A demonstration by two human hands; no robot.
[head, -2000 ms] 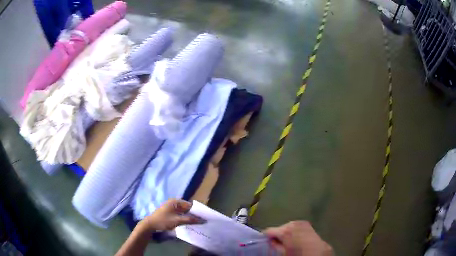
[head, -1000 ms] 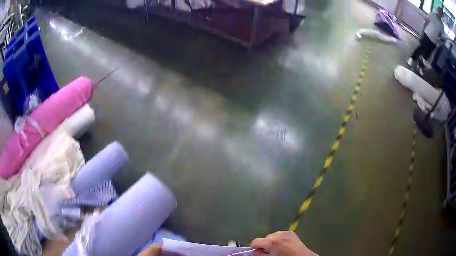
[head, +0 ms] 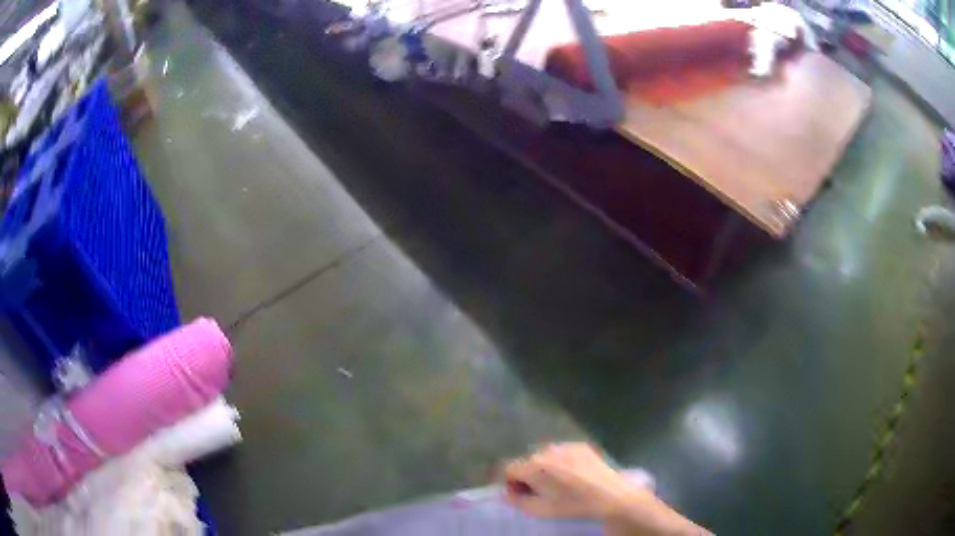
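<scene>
My right hand [head: 565, 479] is at the bottom edge of the view, blurred, with its fingers closed on the right part of a white note sheet [head: 408, 519]. The sheet is cut off by the lower edge. A faint reddish mark shows on the sheet beside my fingers; I cannot tell if it is a pen. My left hand is out of the picture.
A pink fabric roll [head: 136, 403], a white roll [head: 199, 431] and cream cloth [head: 115, 503] lie at lower left, beside blue pallets [head: 115, 230]. A brown table [head: 775, 126] holding a red-orange roll [head: 670, 58] stands ahead. Yellow-black floor tape [head: 885, 440] runs at right.
The view has swung up and to the left, bringing the table and red-orange roll into sight. The pale blue rolls and my left hand have left the picture. My right hand still holds the sheet.
</scene>
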